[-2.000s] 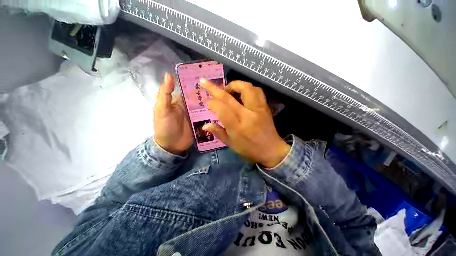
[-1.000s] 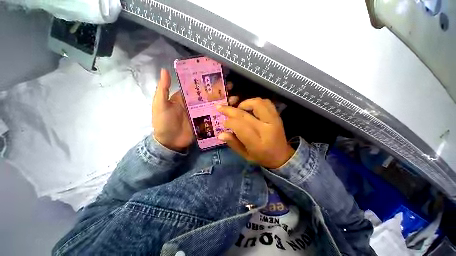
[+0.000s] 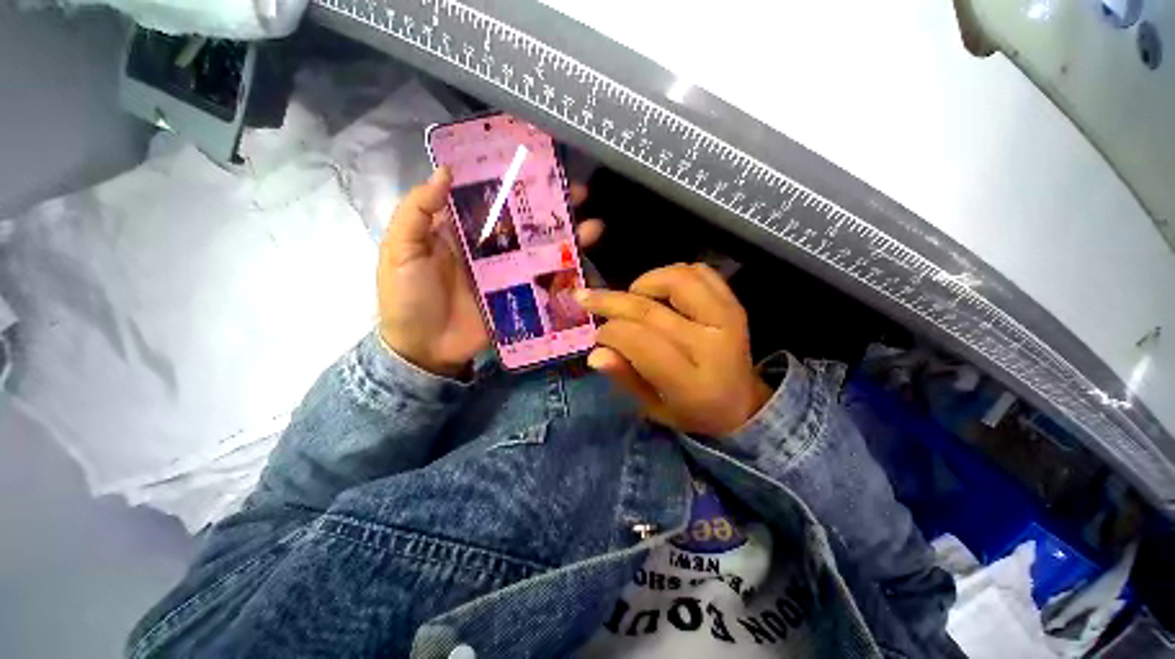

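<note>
A smartphone (image 3: 509,245) with a lit pinkish screen lies tilted in my left hand (image 3: 432,290), above my lap. My left thumb is along the phone's left edge and fingertips show past its right edge; the palm is partly hidden behind the phone. My right hand (image 3: 683,345) is at the phone's lower right, with a fingertip at the edge of the screen and the other fingers bent. It holds nothing that I can see. The screen shows several picture tiles.
The table edge with a ruler strip (image 3: 722,171) curves across above the phone. White fabric (image 3: 193,309) lies at the left, below a small grey drawer (image 3: 193,88). A blue crate (image 3: 1044,560) with white pieces (image 3: 999,605) is at the lower right. Part of the machine (image 3: 1076,84) is at the upper right.
The phone has moved slightly up and left, and its screen shows different pictures. My left thumb has closed onto its edge. My right hand has moved from over the screen to its lower right edge.
</note>
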